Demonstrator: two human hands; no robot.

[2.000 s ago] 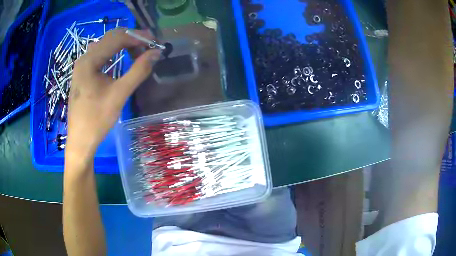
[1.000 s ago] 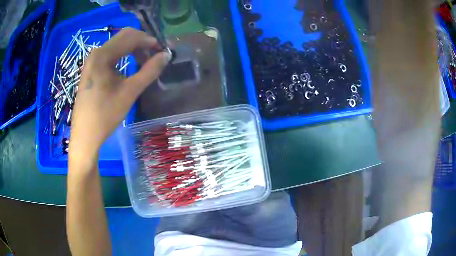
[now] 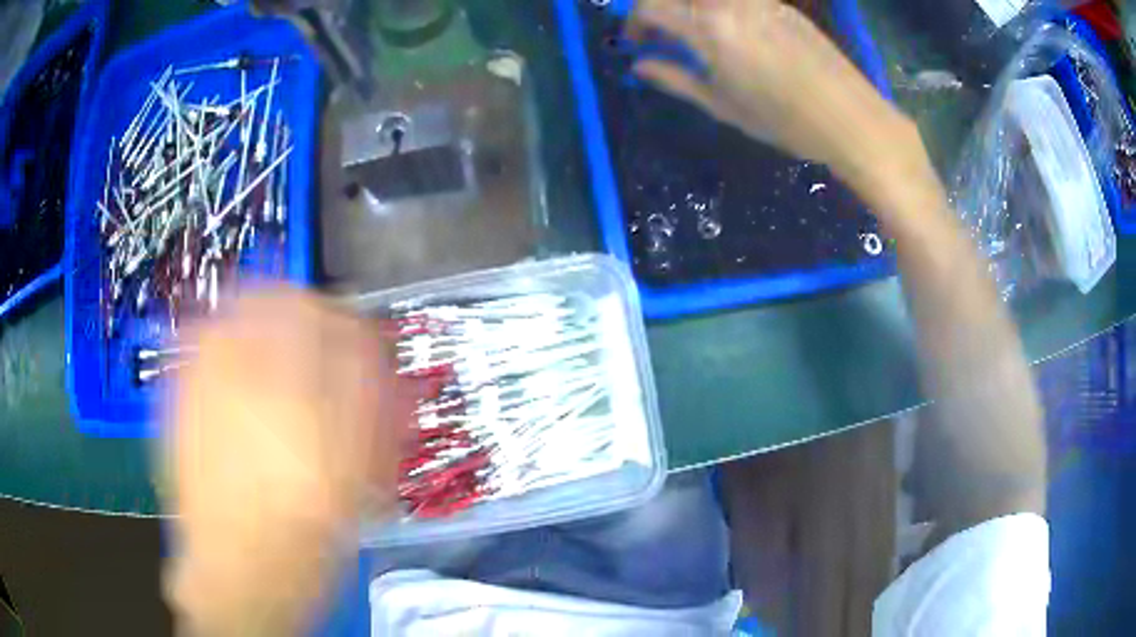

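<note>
The clear plastic tub [image 3: 650, 411] stands nearest the body with rows of red and white wired pieces [image 3: 536, 373]. My left hand [image 3: 280, 411] is strongly blurred over the tub's left side; its fingers and anything in them cannot be made out. My right hand [image 3: 710, 56] is over the upper part of the right blue tray [image 3: 747, 299], fingers down among the dark rings [image 3: 797, 237]; whether it holds a ring is unclear. The grey metal fixture [image 3: 417, 168] shows a small round seat on top. The press ram [image 3: 336, 44] is above and left of it.
The left blue tray [image 3: 85, 311] holds jumbled long thin pieces [image 3: 199, 174]. The brownish base plate [image 3: 498, 224] lies under the fixture. A shiny clear bag [image 3: 997, 149] and a pale translucent tub or lid [image 3: 1069, 187] are at the far right. Outer blue trays show at both edges.
My left hand has left the fixture and moved down over the tub's left side. My right hand has come into view over the right tray. The fixture's seat is uncovered.
</note>
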